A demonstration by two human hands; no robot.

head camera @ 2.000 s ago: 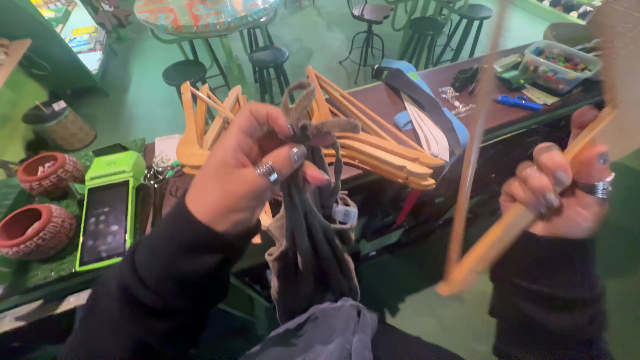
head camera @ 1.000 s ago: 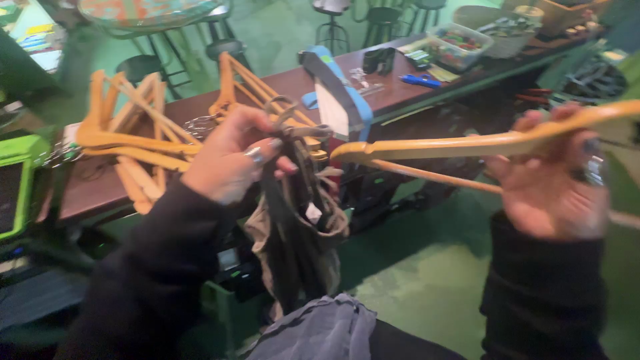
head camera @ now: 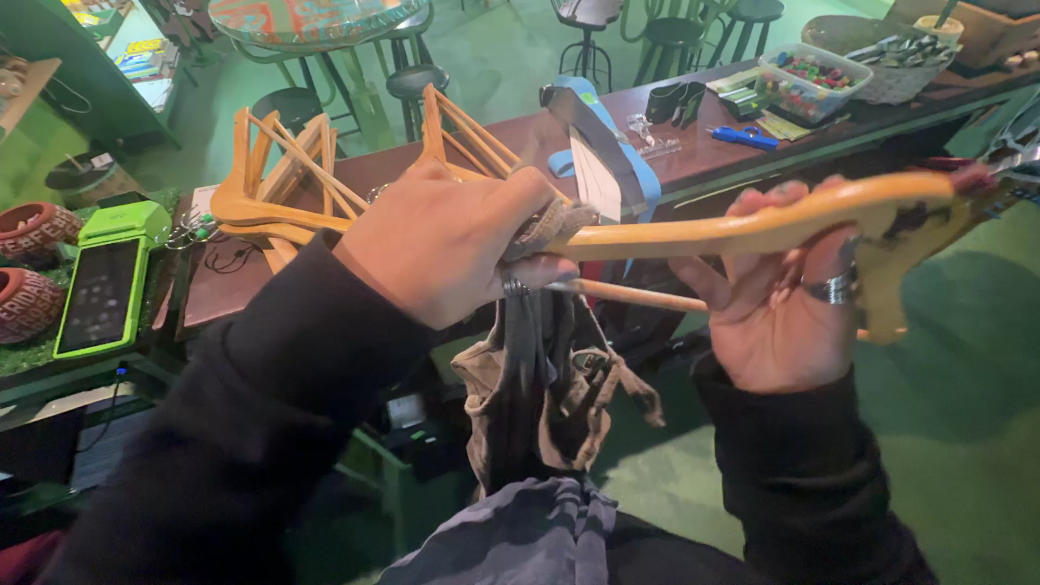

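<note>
A brown-grey cloth garment with thin straps [head camera: 528, 390] hangs below my left hand [head camera: 455, 236], which pinches its strap near the left end of a wooden clothes hanger [head camera: 650, 239]. That end of the hanger meets the strap at my fingertips; whether it is through the loop is hidden. My right hand [head camera: 780, 301] holds the hanger's other side, fingers behind and thumb in front, with the hanger's lower bar passing beneath. Several more wooden hangers [head camera: 276, 213] lie piled on the counter behind my left hand.
The dark counter [head camera: 691, 158] also bears a blue strap [head camera: 626, 154], a blue tool [head camera: 743, 137], a plastic tub of small coloured pieces [head camera: 812, 81], a green card terminal [head camera: 110, 276] and clay pots [head camera: 28, 301]. Stools [head camera: 414, 85] stand beyond it.
The hanger was apart from the garment two seconds ago, tilted in my right hand; its left end is now at the strap in my left hand. The view has shifted somewhat.
</note>
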